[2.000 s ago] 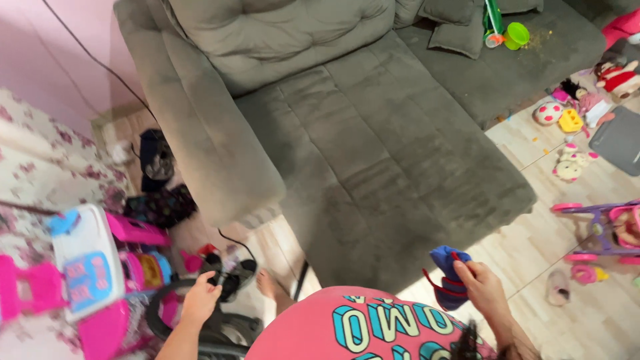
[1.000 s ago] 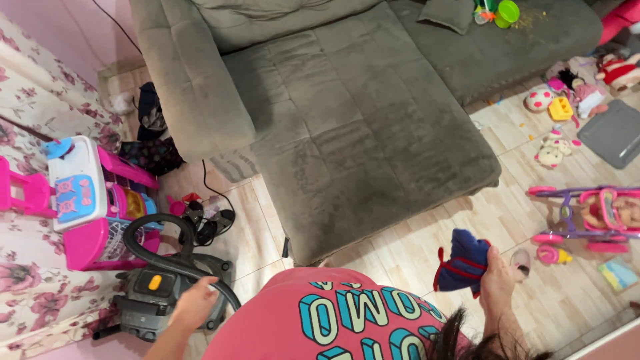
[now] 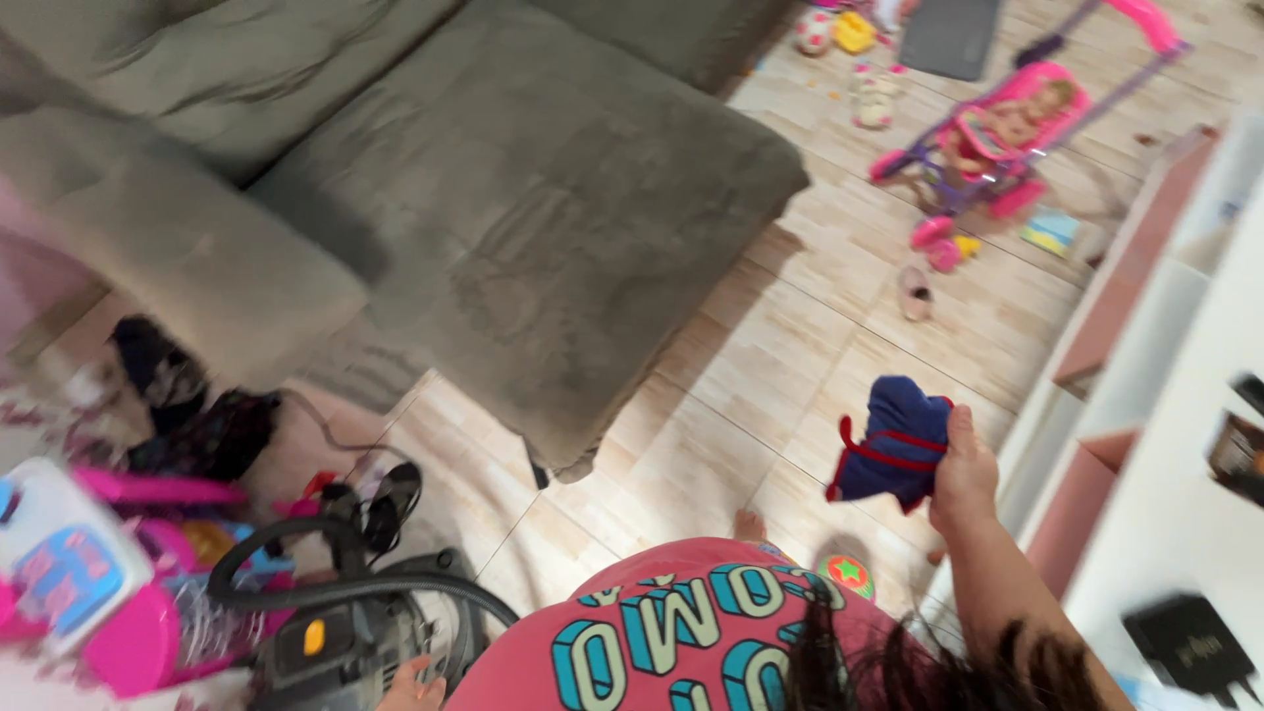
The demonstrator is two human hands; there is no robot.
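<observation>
My right hand [image 3: 966, 476] grips a folded dark blue cloth item [image 3: 897, 439] with red trim, held above the tiled floor right of the sofa's seat. At the bottom edge, my left hand [image 3: 413, 686] is partly in view, near the grey vacuum cleaner [image 3: 336, 647] and below its black hose [image 3: 395, 585]; its fingers are blurred, and whether it touches anything is unclear.
A grey sofa [image 3: 553, 227] fills the upper left. Pink plastic toys [image 3: 133, 632] and dark sandals [image 3: 395, 504] lie at left. A doll stroller [image 3: 997, 148], a small shoe [image 3: 915, 293] and a white shelf unit [image 3: 1175, 326] are at right.
My left hand has come off the vacuum hose it was at a second ago and is now lower, at the frame's edge. The view has turned to the right. The blue cloth stays in my right hand.
</observation>
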